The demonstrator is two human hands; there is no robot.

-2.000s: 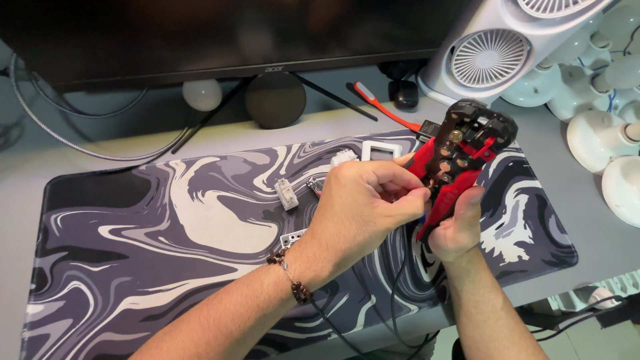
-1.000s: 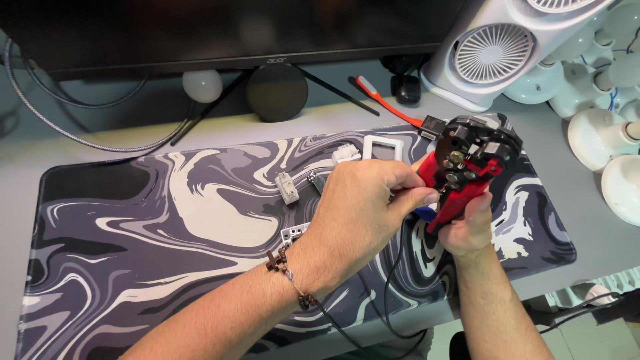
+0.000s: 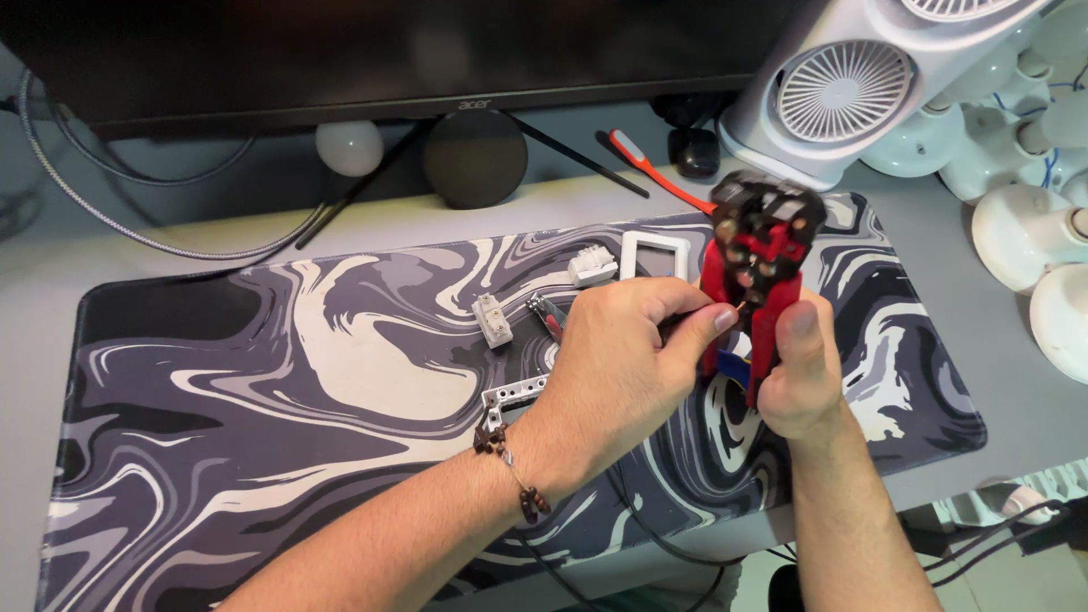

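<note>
My right hand (image 3: 803,365) grips the red handles of an automatic wire stripper (image 3: 761,246), whose black head points up and away from me. Between thumb and forefinger, my left hand (image 3: 633,348) pinches a thin wire (image 3: 741,306); its copper-coloured end shows beside the stripper's lower head. A black cable (image 3: 629,493) hangs below my hands over the mat's front edge. Left of my left hand lie a white terminal block (image 3: 491,321) and a small tool (image 3: 546,316), partly hidden. Beyond it are a white switch or socket module (image 3: 592,266) and a white rectangular frame (image 3: 654,240).
A patterned desk mat (image 3: 399,357) lies under the parts, with a white mounting frame (image 3: 514,393) partly behind my left wrist. A monitor (image 3: 382,68), a round dark speaker-like object (image 3: 476,160), a white fan unit (image 3: 841,93) and several white lamp holders (image 3: 1020,238) stand around it.
The wire stripper's head has turned and now stands more upright. The copper-coloured wire end now shows beside it, by my left fingertips.
</note>
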